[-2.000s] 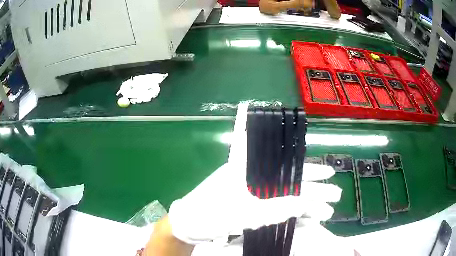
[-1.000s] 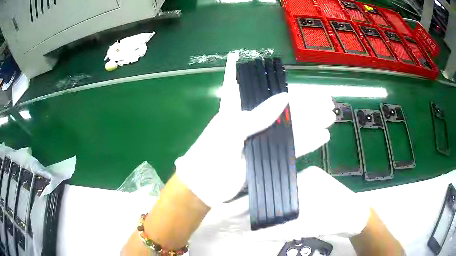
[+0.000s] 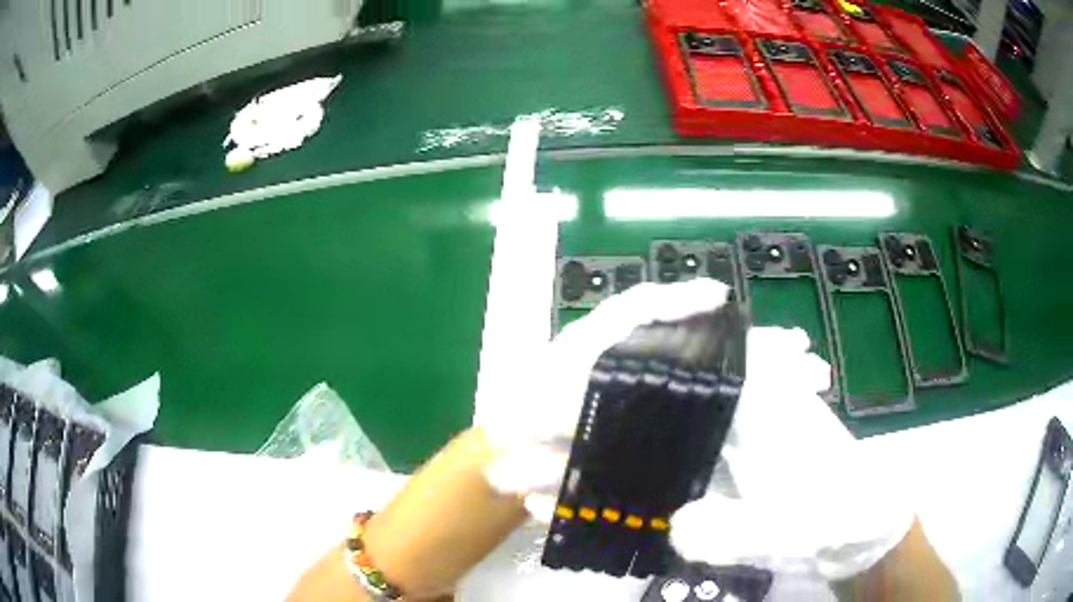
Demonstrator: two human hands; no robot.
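Observation:
A thick black ribbed stack of middle frames is held between my two white-gloved hands, with a row of orange marks across its edges near the bottom. My left hand grips it from the left and over its top. My right hand holds its right side. Several single middle frames lie side by side on the green belt beyond and right of my hands. A dark phone part with round camera rings shows just below the stack, cut off by the picture's bottom edge.
A white divider strip crosses the belt. A red tray with frames stands beyond. A black tray of frames with a white sheet is at left, near a clear plastic bag. One frame lies at far right. A crumpled white cloth lies near the machine.
The stack has been turned in my hands and tilted; orange marks now show instead of red. My left hand has moved over its top. The view has shifted, and more frames on the belt are visible.

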